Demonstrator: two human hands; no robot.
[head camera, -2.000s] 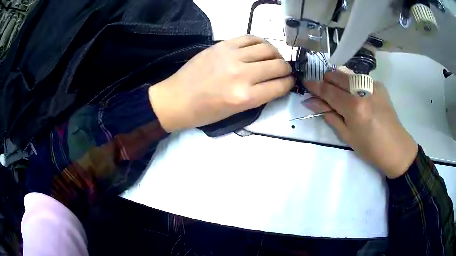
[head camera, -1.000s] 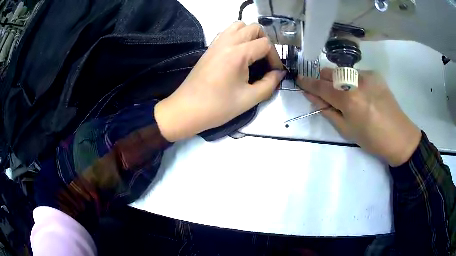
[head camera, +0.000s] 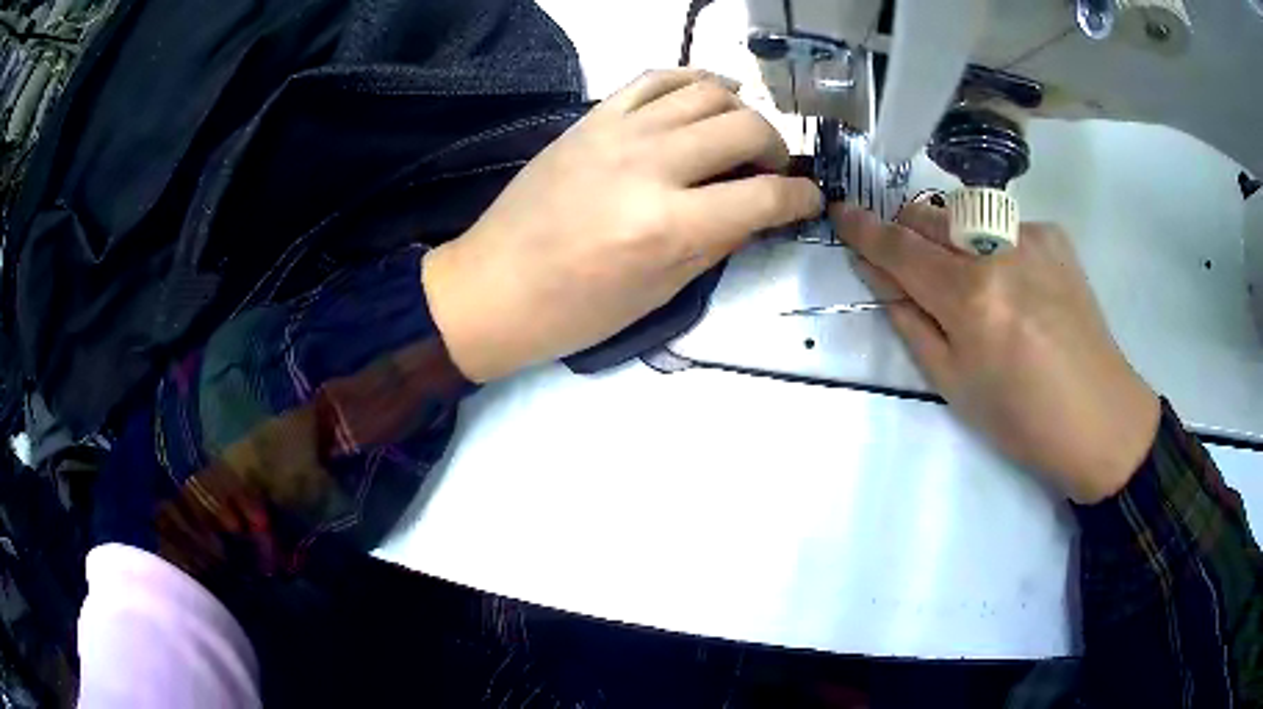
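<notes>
A large black denim garment (head camera: 416, 132) with pale stitch lines lies at the left and runs under my left hand. My left hand (head camera: 623, 222) holds the dark cloth, its thumb and fingertips close beside the presser foot (head camera: 832, 159). The cloth between my fingertips is mostly hidden. My right hand (head camera: 990, 312) lies flat right of the foot, index fingertip close to the left fingertips. It holds a thin metal awl (head camera: 842, 308), which points left above the machine bed. The shiny slotted needle plate (head camera: 866, 187) shows beside the foot.
The white sewing machine head (head camera: 1067, 56) hangs at the upper right, with a knurled cream tension dial (head camera: 983, 222) just above my right hand. The white table (head camera: 748, 513) has a dark curved front edge. A heap of grey cloth (head camera: 31, 97) is at the upper left.
The camera view has shifted slightly. My left fingers, bent with a gap between them a second ago, now lie straighter and closer together at the foot. The awl lies flatter.
</notes>
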